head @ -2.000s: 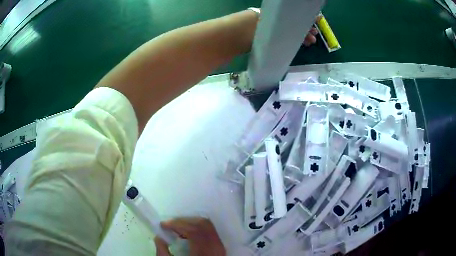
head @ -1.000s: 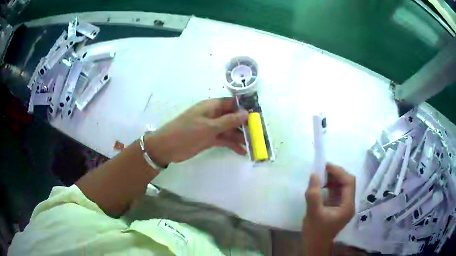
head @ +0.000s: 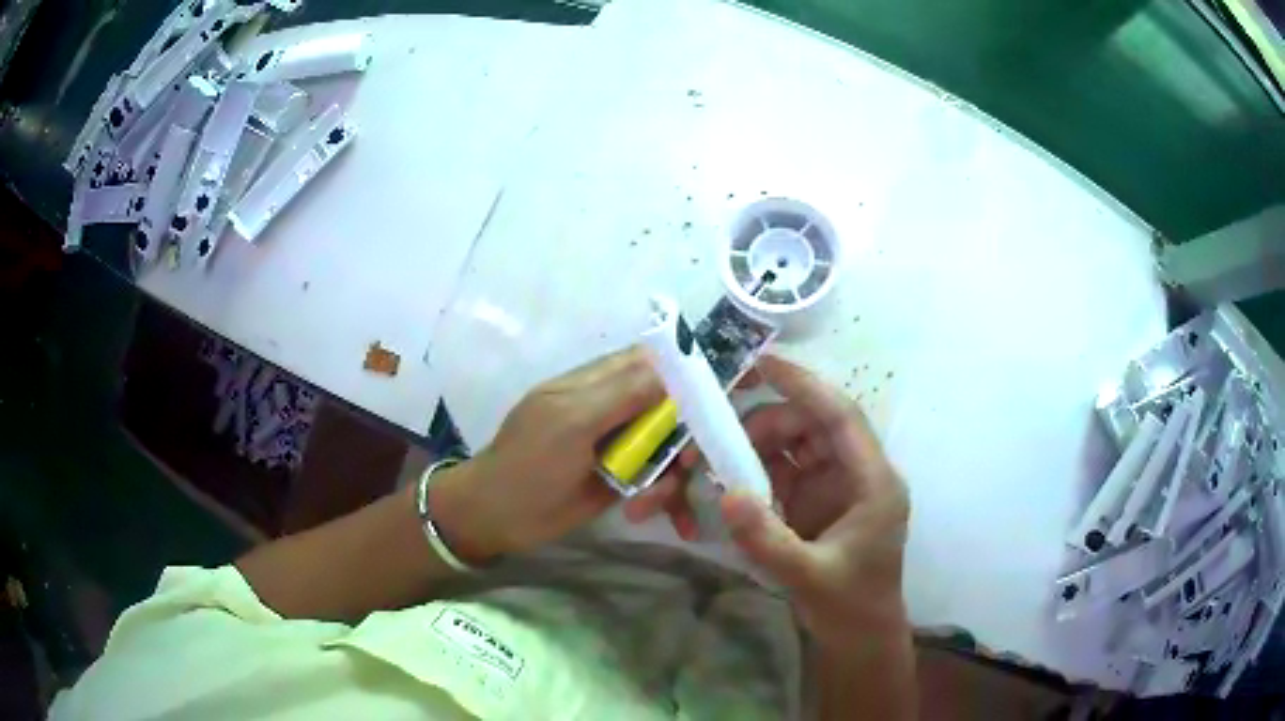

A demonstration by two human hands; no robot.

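Observation:
My left hand (head: 564, 437) holds the open handle of a fan unit, with the white round fan head (head: 779, 258) pointing up and right. A yellow battery cell (head: 640, 441) lies in the lower part of the handle, and a dark circuit board (head: 733, 338) shows near the head. My right hand (head: 832, 493) holds a white handle cover (head: 709, 411) by its lower end, tilted across the open handle. The cover hides part of the handle; whether they touch cannot be told.
A pile of handle covers (head: 212, 141) lies at the left of the white board (head: 564, 183), another pile (head: 1184, 493) at the right. A small brown piece (head: 381, 358) lies near the front edge. A carton of parts (head: 261, 409) stands below left. A green conveyor (head: 1043, 113) runs beyond.
The right hand has brought the cover leftwards over the handle. The fan unit has tilted, its head now towards the upper right. The view has shifted, showing more of the left side.

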